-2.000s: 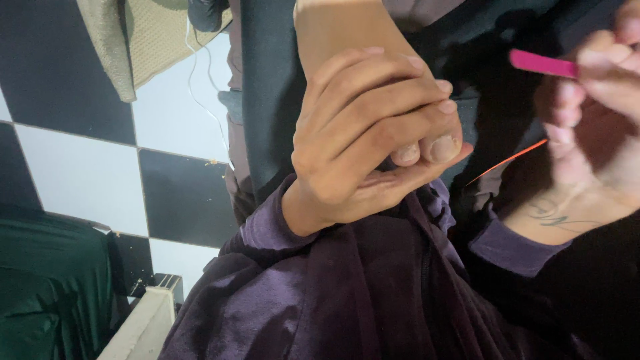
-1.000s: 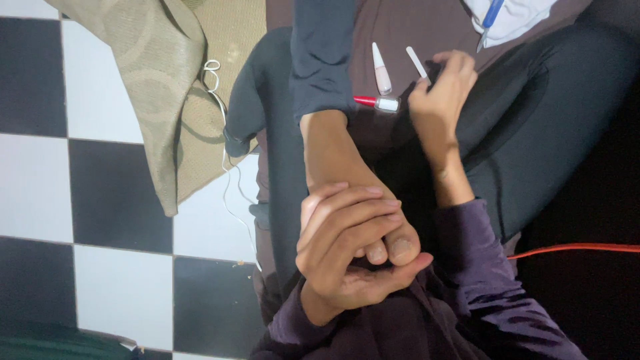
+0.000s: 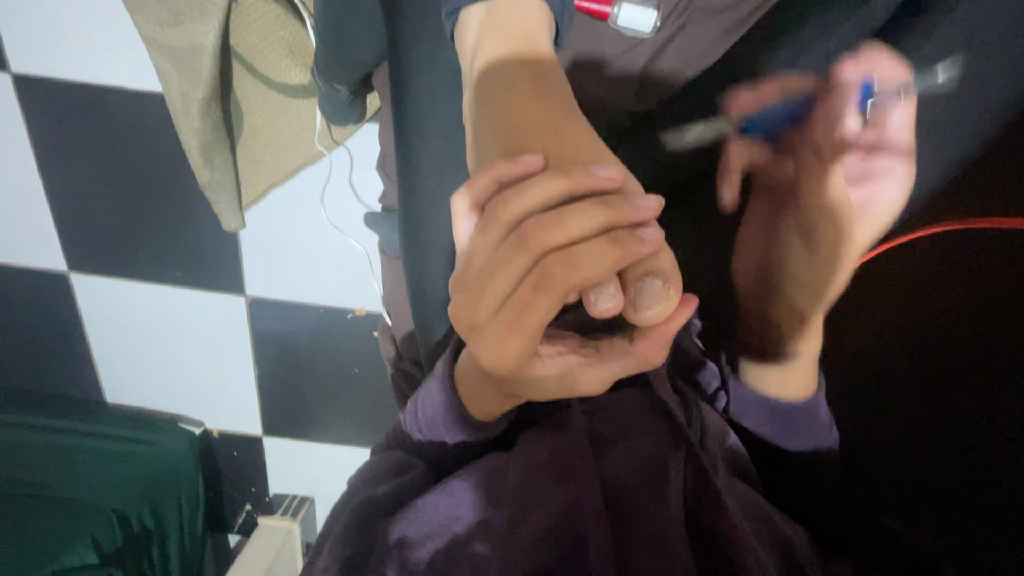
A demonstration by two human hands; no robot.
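Another person's bare foot (image 3: 528,112) extends down from the top of the view, below a dark trouser cuff. My left hand (image 3: 552,272) is wrapped over it, fingers across the top and thumb beneath the big toe (image 3: 650,300). Two toes with bare-looking nails show between my fingers and thumb. To the right, my right hand (image 3: 832,176) is raised, holding a slim blue tool with pale, metallic-looking ends (image 3: 780,116). Motion blurs the tool, so its exact kind is unclear. A small glass bottle with a red cap (image 3: 636,16) lies at the top edge.
A beige patterned cloth (image 3: 272,104) hangs at the upper left beside a white cable (image 3: 324,188) on the checkered tile floor (image 3: 160,344). Green fabric (image 3: 96,480) fills the lower left, near a pale frame corner (image 3: 272,536). An orange cord (image 3: 944,228) runs at the right.
Two seconds ago my right hand held a pink stick; one second ago it was at a pale stick beside the bottles. Now it holds the blue tool nearer the foot. My left hand stays on the foot.
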